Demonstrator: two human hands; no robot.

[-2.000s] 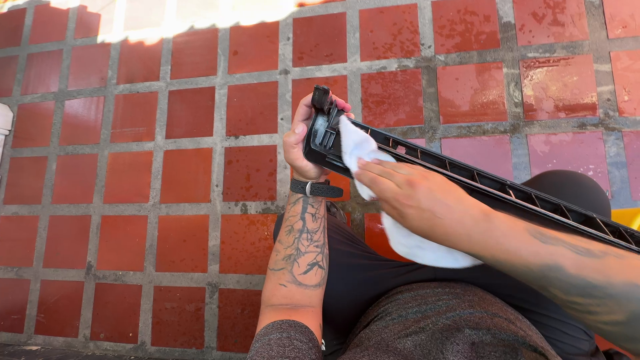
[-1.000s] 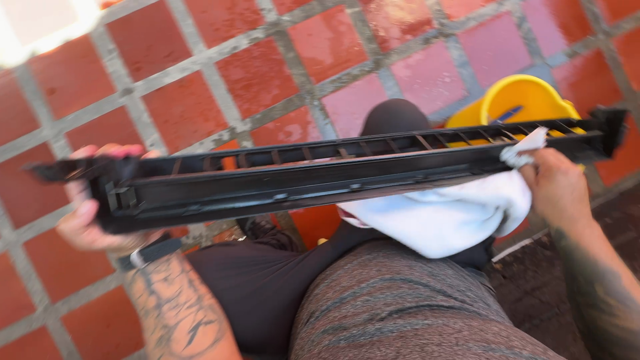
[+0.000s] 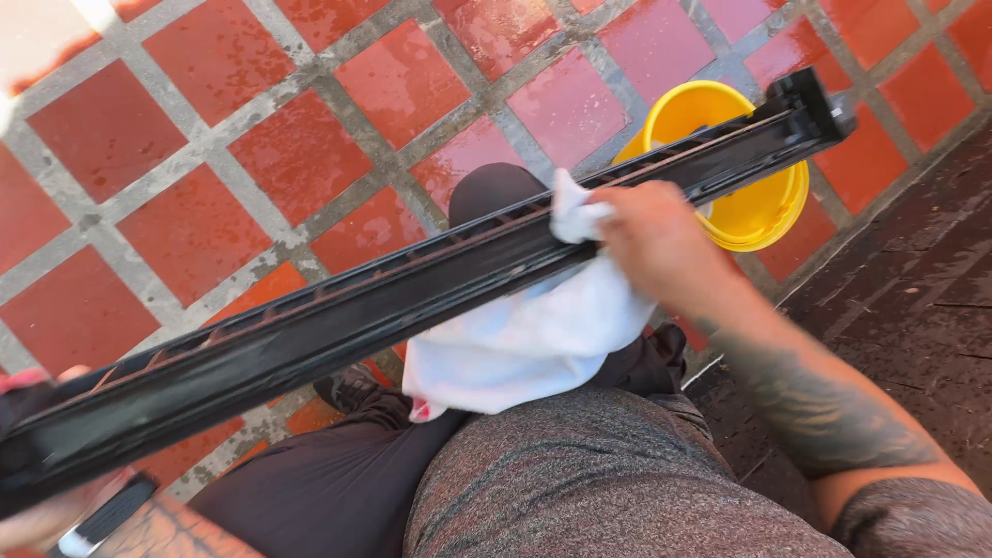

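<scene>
A long black ribbed plastic channel part (image 3: 333,329) lies slantwise across the view, from the lower left up to a bracket-like end at the upper right. At the left edge my left hand (image 3: 58,504) grips its near end, mostly hidden behind it. My right hand (image 3: 655,232) pinches a white cloth (image 3: 527,333) against the part, right of its middle. One corner of the cloth sticks up over the ribbed edge, and the rest hangs below over my lap.
A yellow bucket (image 3: 763,213) stands behind the part's far end, its contents mostly hidden. The floor has red square tiles (image 3: 403,84) with grey joints, wet in places. Dark wet paving (image 3: 914,294) lies at the right. My knees are beneath the part.
Since two seconds ago, my right hand and the cloth have gone from near the left hand to farther along the part. Over the last second they moved back from its far end. The view has turned.
</scene>
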